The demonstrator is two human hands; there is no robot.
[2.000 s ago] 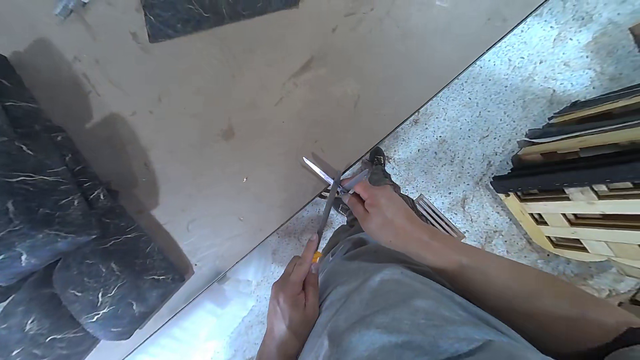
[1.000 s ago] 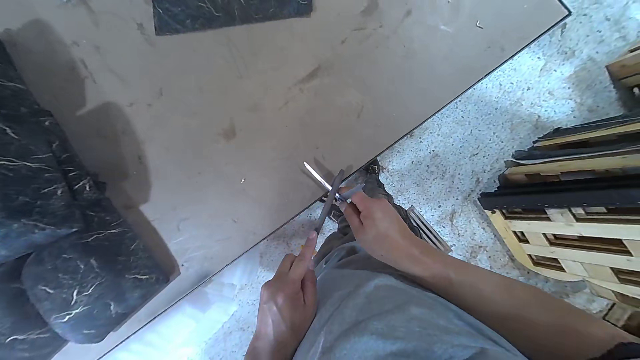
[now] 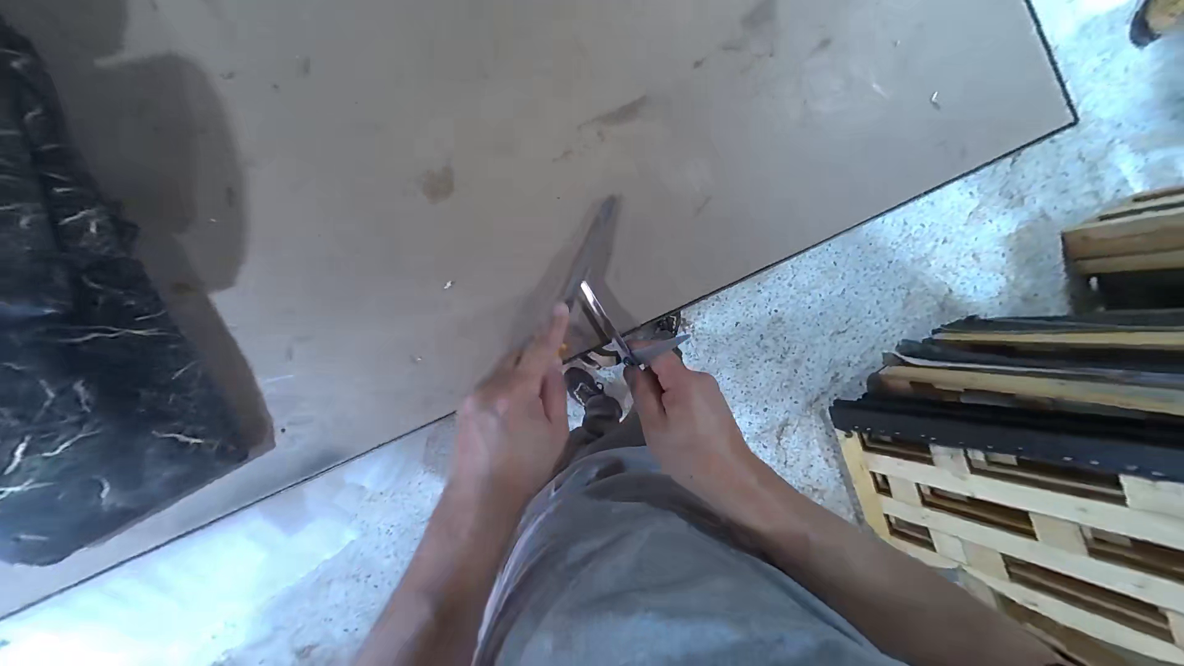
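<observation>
In the head view my left hand (image 3: 509,412) is closed around the handle of a long, narrow file-like metal tool (image 3: 594,242), which is blurred and points up across the board. An orange spot shows by its handle. Opposite it, my right hand (image 3: 692,412) holds a pair of spread scissors (image 3: 603,316) near the pivot. One bright blade points up and left, its tip close to the file-like tool; the other points right. Whether tool and blade touch cannot be told. Both hands are near the edge of a large grey-brown board (image 3: 370,222).
Dark marble-patterned pieces (image 3: 92,370) lie on the board at left. Stacked wooden frames with black edges (image 3: 1017,499) stand at lower right on the speckled floor (image 3: 795,324). Another wooden piece (image 3: 1124,240) is at the right edge. A shoe (image 3: 583,384) shows below the board's edge.
My left hand has moved up, nearer the scissors, and its tool now reaches farther over the board instead of crossing the blade near the pivot. My right hand still holds the scissors. The view has shifted.
</observation>
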